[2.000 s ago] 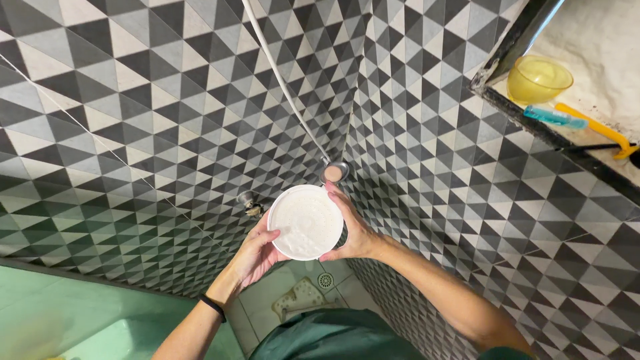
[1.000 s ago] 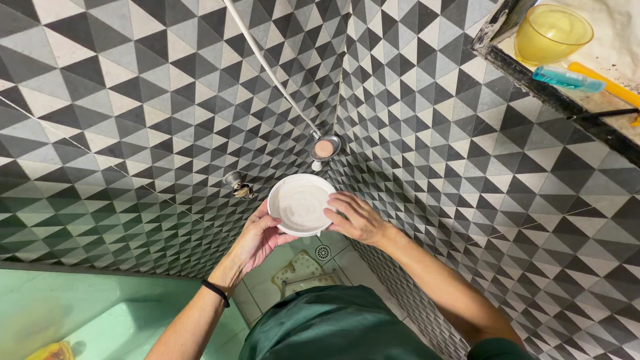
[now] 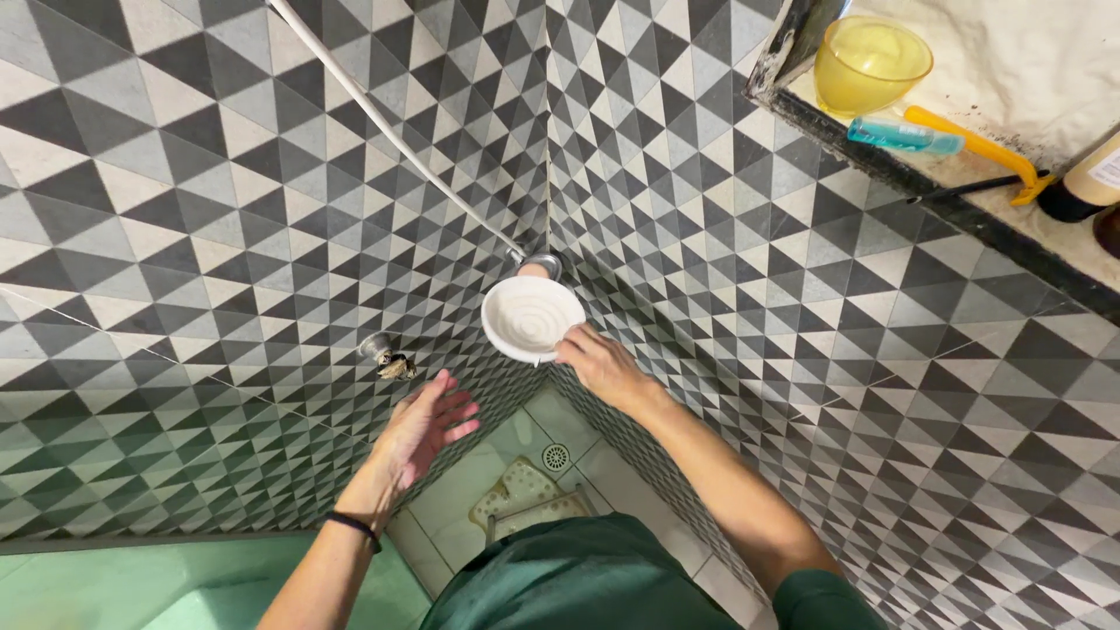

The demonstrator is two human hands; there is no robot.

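My right hand [image 3: 608, 366] grips the lower right rim of a round white dish [image 3: 530, 317], whose concentric rings face the camera. Behind the dish's top edge, a round metal fitting [image 3: 548, 262] with a pinkish thing in it sits at the wall corner. My left hand [image 3: 429, 429] is empty, fingers apart, below and left of the dish and not touching it. A black band [image 3: 353, 530] circles the left wrist. Just above that hand, a metal valve [image 3: 376, 347] sticks out of the tiled wall.
A white hose [image 3: 376, 117] runs down to the corner. At upper right, a dark-edged ledge [image 3: 884, 162] holds a yellow bowl [image 3: 862, 74], a teal tube [image 3: 906, 136], a yellow razor [image 3: 984, 144] and bottles. Below are a floor drain [image 3: 556, 457] and a spotted mat [image 3: 516, 492].
Both hands held the white dish earlier. My left hand has let go and moved away to the left. The dish, in my right hand, now overlaps the fitting in the corner.
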